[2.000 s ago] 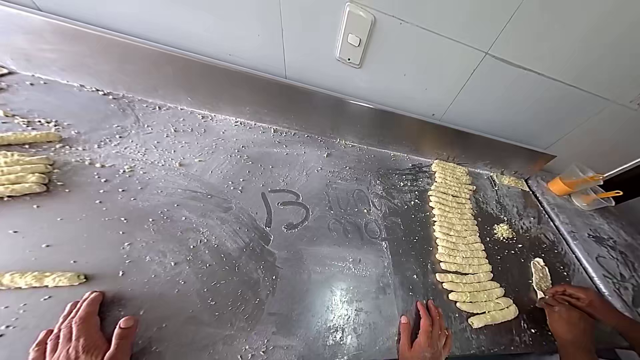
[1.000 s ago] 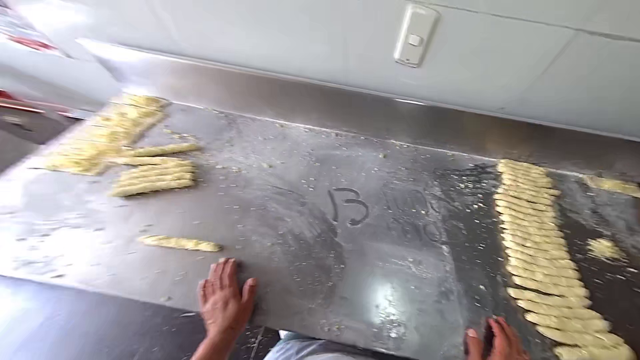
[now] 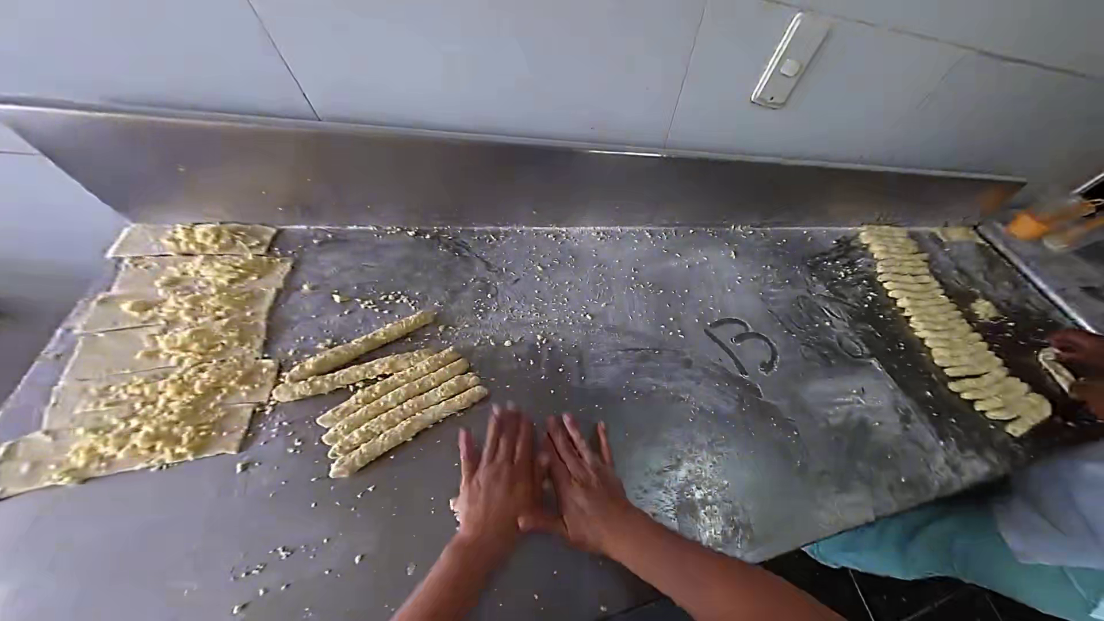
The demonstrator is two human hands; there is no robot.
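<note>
My left hand point(image 3: 500, 474) and my right hand point(image 3: 585, 483) lie side by side, palms down, near the front of the steel table point(image 3: 414, 526). A pale bit shows at the left hand's outer edge; whatever is under the palms is hidden. Up and to the left of them, several rolled dough sticks point(image 3: 405, 414) lie slantwise, close together. Farther left are flat dough pieces point(image 3: 95, 354) topped with crumbly yellow filling point(image 3: 172, 414). On the right, a long row of twisted dough sticks point(image 3: 940, 328) runs from the back toward the front.
At the right edge, a co-worker's hands point(image 3: 1082, 362) hold a dough piece point(image 3: 1054, 369). Orange-handled utensils point(image 3: 1039, 224) stand behind them. A steel backsplash point(image 3: 483, 185) borders the table's rear. Crumbs and flour lie scattered, with marks point(image 3: 743, 347) drawn in the flour.
My hands have come together from well apart. The single dough stick that lay beyond my left hand no longer shows there. The view has shifted left.
</note>
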